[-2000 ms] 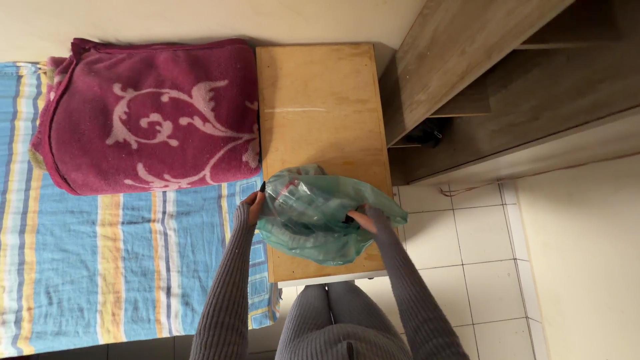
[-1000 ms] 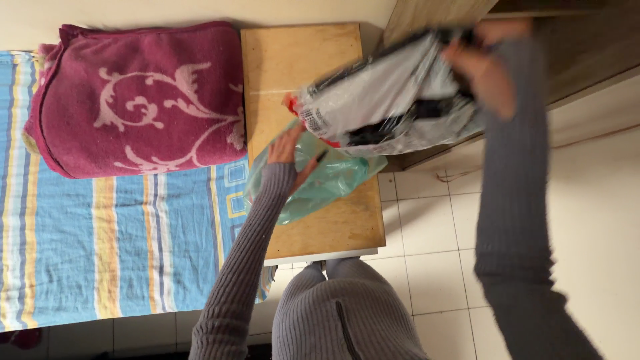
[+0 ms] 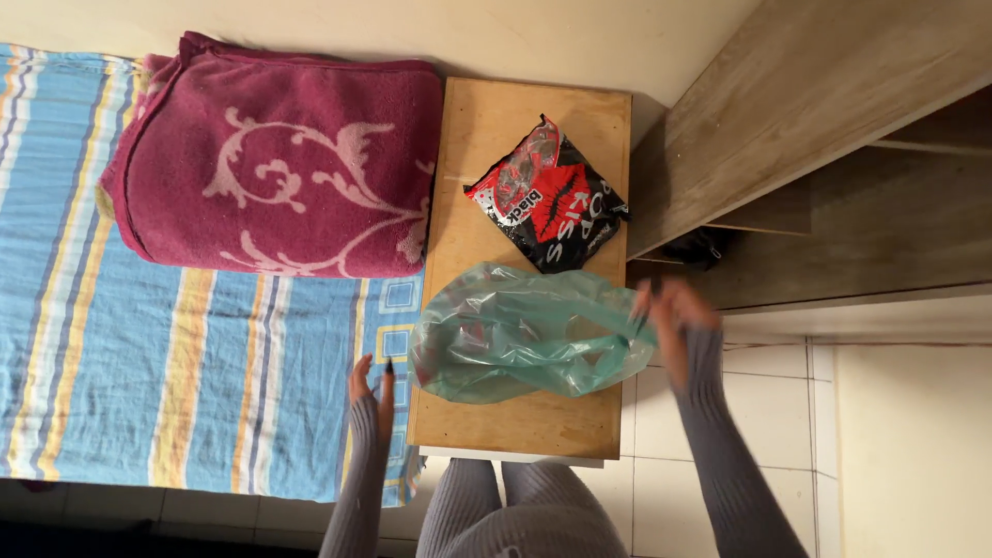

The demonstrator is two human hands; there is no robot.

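A translucent green plastic bag (image 3: 527,341) lies across the wooden tabletop, with red-marked contents faintly visible at its left end. My right hand (image 3: 670,318) grips the bag's right edge; it is slightly blurred. My left hand (image 3: 373,391) is empty, fingers apart, just left of the bag and over the edge of the striped cloth. Behind the bag, toward the wall, rests a black and red candy package (image 3: 554,198) with a clear window and printed writing.
A folded magenta blanket (image 3: 271,163) lies on the bed, which has a blue striped sheet (image 3: 225,372). The small wooden table (image 3: 511,430) stands beside it. To the right is a wooden shelf unit (image 3: 775,108) with a dark object (image 3: 694,248) inside.
The package that my right hand held up in the air one second ago now lies on the table. My right hand has gone to the green bag, and my left hand has moved left off it.
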